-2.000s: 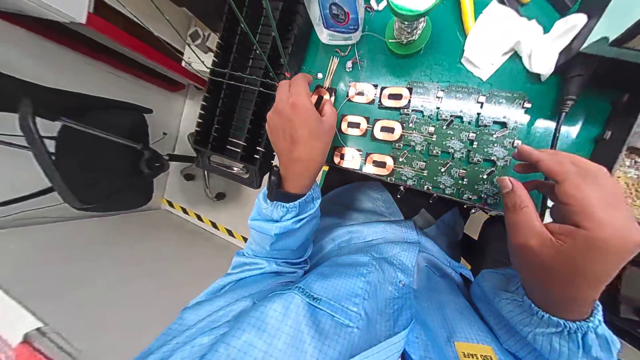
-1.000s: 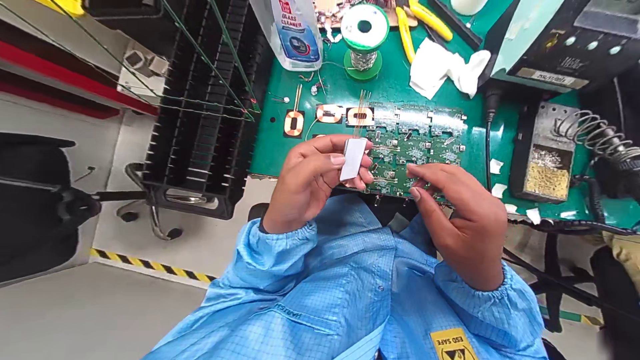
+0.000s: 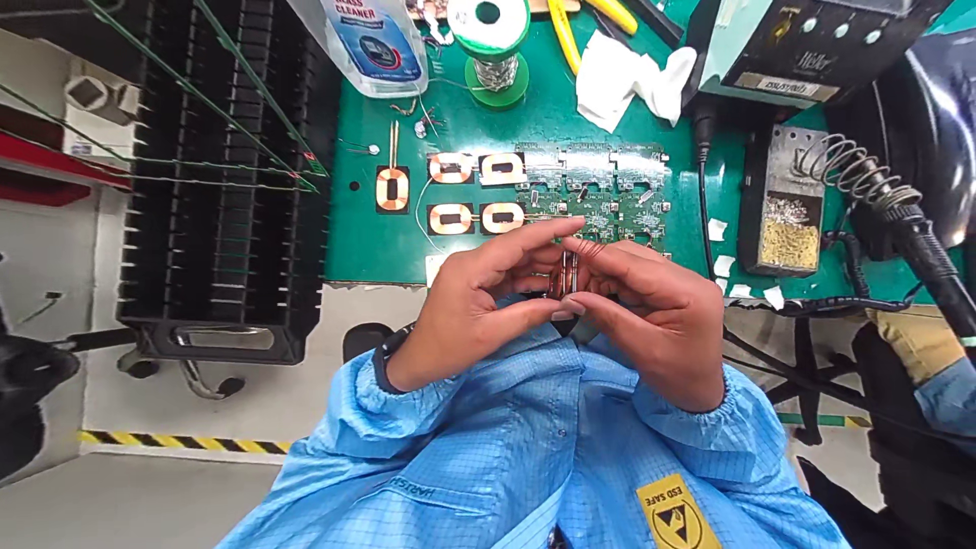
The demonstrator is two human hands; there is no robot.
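Observation:
My left hand (image 3: 488, 293) and my right hand (image 3: 656, 305) meet fingertip to fingertip just below the circuit boards. Between them they hold small coppery parts (image 3: 564, 274), seen edge-on, which look like coils; the fingers hide much of them. Behind the hands lies a panel of green circuit boards (image 3: 591, 168). Several flat copper coils on black backings lie at its left, among them one coil (image 3: 451, 219) and another (image 3: 503, 217). A separate coil (image 3: 393, 189) lies farther left with its two leads pointing away from me.
A solder wire spool (image 3: 496, 72), a glass cleaner bottle (image 3: 377, 49), white tissue (image 3: 629, 84) and yellow-handled tools (image 3: 564, 34) stand or lie at the back. Right are a Weller soldering station (image 3: 801, 53) and an iron in its coiled holder (image 3: 862, 179). A black slotted rack (image 3: 221, 328) stands left.
A second ago my left hand held a white rectangular piece, with my right hand apart from it. Now both hands are together around the coppery parts. The view has moved closer to the bench.

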